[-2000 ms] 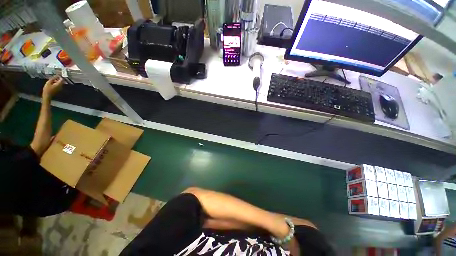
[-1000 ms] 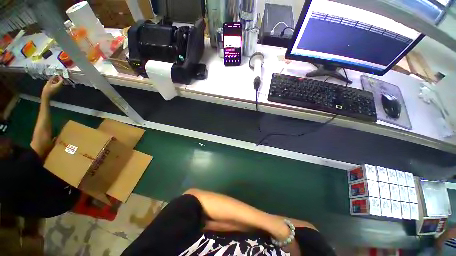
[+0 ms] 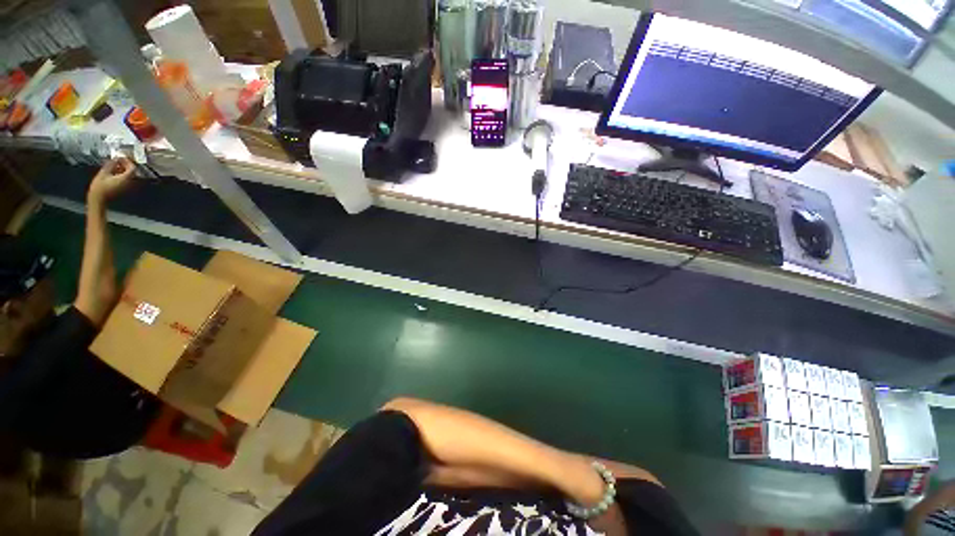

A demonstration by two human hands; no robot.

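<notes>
Neither of my hands shows; my bare forearms lie crossed low at the picture's bottom, one with a bead bracelet at the wrist. Small product boxes (image 3: 801,414) stand in a tight grid on the green bench (image 3: 503,372) at the right, white label sides up, with red and dark printed sides at their left. The pale barcode scanner (image 3: 538,147) lies on the white shelf (image 3: 450,188), its dark cable hanging over the edge. The black keyboard (image 3: 670,213) lies right of it, below the lit monitor (image 3: 733,94).
A person at the left has a raised hand (image 3: 113,176) at the shelf edge, beside an open brown carton (image 3: 173,325). A black machine (image 3: 351,105), upright smartphone (image 3: 489,103) and mouse (image 3: 812,232) are on the shelf. A pale-topped box-like unit (image 3: 905,424) adjoins the boxes. A metal post crosses the left.
The view has shifted slightly, so shelf items appear a little lower. The person at the left has moved their head out towards the left edge. My forearms, the boxes and the scanner have stayed put.
</notes>
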